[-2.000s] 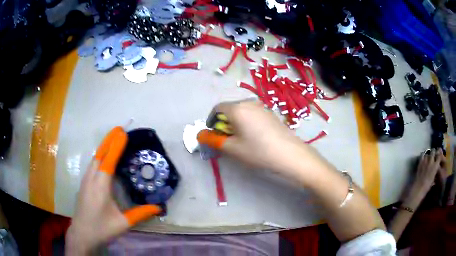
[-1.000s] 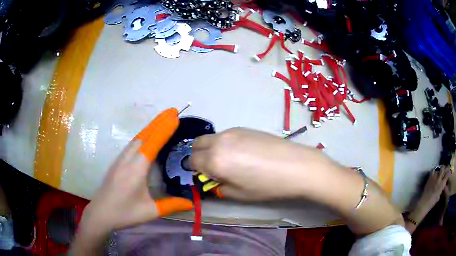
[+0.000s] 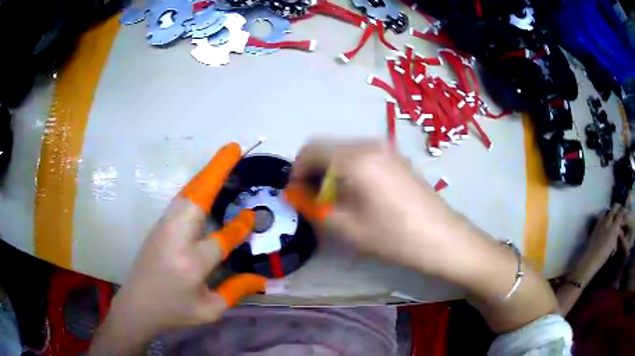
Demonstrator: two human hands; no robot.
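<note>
A black plastic housing (image 3: 296,252) lies on the table near the front edge. A silver ring board (image 3: 278,217) sits in it, with a red cable (image 3: 276,264) running toward me to a white plug. My left hand (image 3: 174,261), with orange finger cots, grips the housing's left side, one finger on the board by its centre hole. A thin metal shaft sticks out past its upper fingertip. My right hand (image 3: 362,195) is blurred at the housing's right side and holds a yellow-and-black tool (image 3: 327,186), mostly hidden.
A pile of red cables (image 3: 435,101) lies beyond my right hand. Silver ring boards (image 3: 219,38) lie at the far left. Black housings (image 3: 562,156) stand at the right, near a blue bin (image 3: 599,31). Another person's hand (image 3: 599,240) is at the right edge.
The ring board has gone from the table into the housing. A left finger now presses on the board. My right hand has lifted off the board to the housing's right side with the tool.
</note>
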